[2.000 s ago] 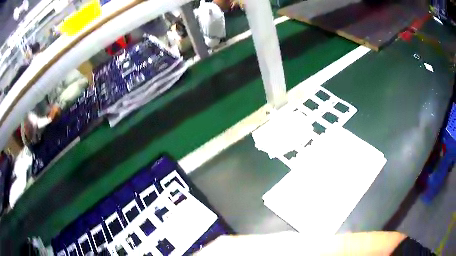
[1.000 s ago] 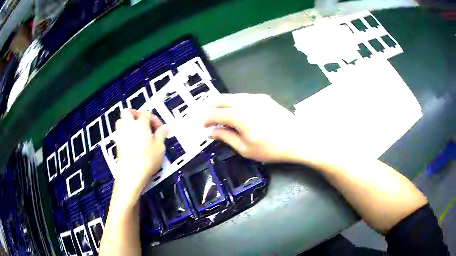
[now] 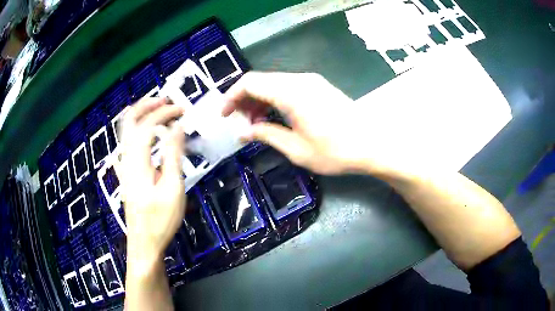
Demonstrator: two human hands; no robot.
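The parts tray (image 3: 243,247) is shiny black plastic with rows of dark housings. Several in the back row and front left carry white adhesive frames (image 3: 79,210). A white die-cut backing sheet (image 3: 181,85) with rectangular openings lies tilted over the tray's middle, partly hidden by my hands. My right hand (image 3: 298,121) holds the sheet's right part, thumb and fingers pinched on a blurred, bent area. My left hand (image 3: 152,176) is over the sheet's left part, fingers curled and blurred; whether it grips anything cannot be told. Housings at the front right (image 3: 234,206) show no white frame.
A white sheet stack (image 3: 438,115) lies right of the tray on the dark mat. A spent sheet (image 3: 389,27) with openings lies beyond it. Stacked trays (image 3: 24,243) stand at far left. A pale rail (image 3: 286,27) borders the green belt. A blue object (image 3: 538,173) is low at far right.
Both hands came into view over the tray, then shifted slightly. The sheet's right end has moved left and lifted or bent, uncovering a framed housing at the back right. The view tilted down.
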